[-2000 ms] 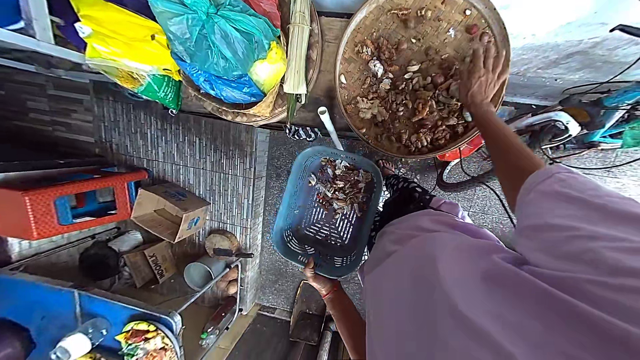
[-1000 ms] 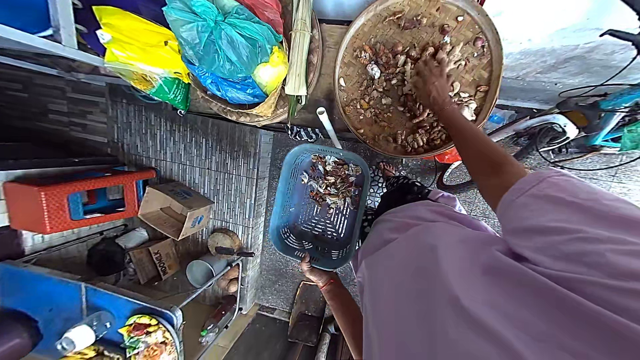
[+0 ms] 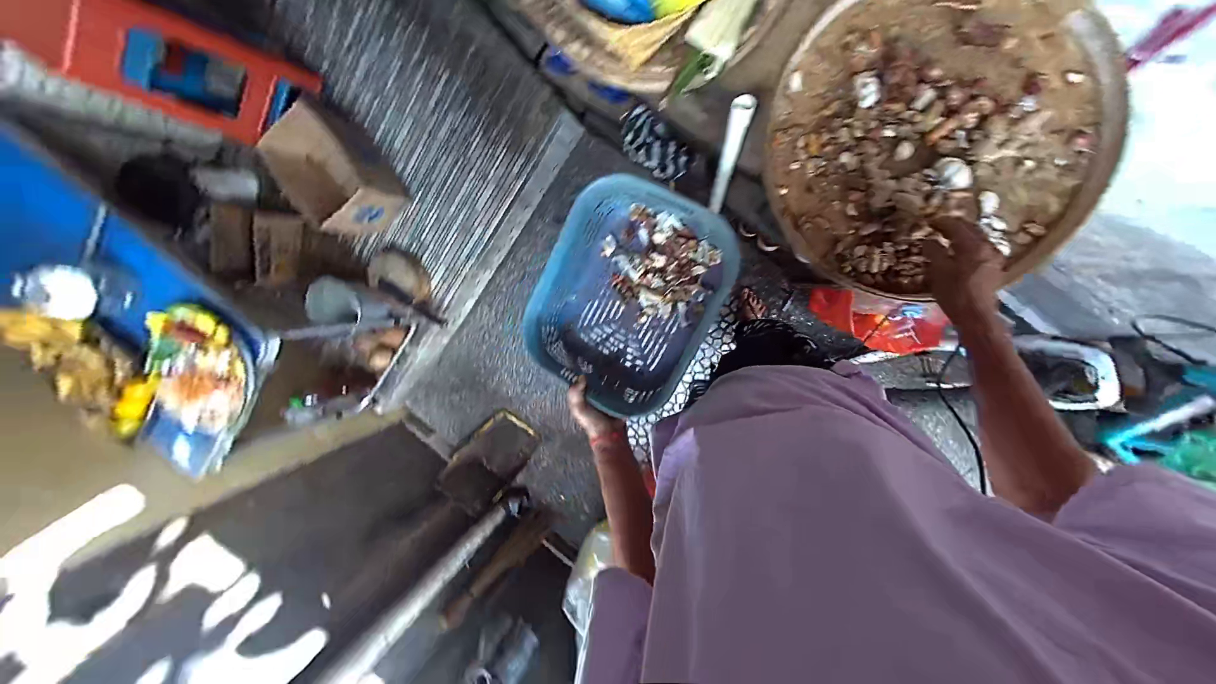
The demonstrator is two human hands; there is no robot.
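Observation:
A blue-grey plastic basket point(image 3: 543, 318) with slotted sides and base is at mid-frame, a heap of small brown and white pieces point(image 3: 665, 261) in it. My left hand point(image 3: 594, 415) grips the basket's rim at its lower end. At the upper right lies a round woven tray point(image 3: 1107, 123), strewn with similar brown, reddish and white pieces point(image 3: 898, 180) that I cannot name surely. My right hand point(image 3: 964, 256) rests among the pieces near the tray's lower rim; its fingers are blurred, and whether they hold anything does not show.
A white pipe point(image 3: 733, 152) stands between basket and tray. A second woven tray point(image 3: 646, 71) with bags lies above. Left are an orange-red plastic stool point(image 3: 85, 43), a cardboard box point(image 3: 328, 171) and a blue surface point(image 3: 47, 218) with packets. Part of a bicycle point(image 3: 1154, 427) shows at right.
The view has swung and tilted strongly. My right hand has moved from the middle of the tray's pieces to near its rim on my side. My left hand stays on the basket.

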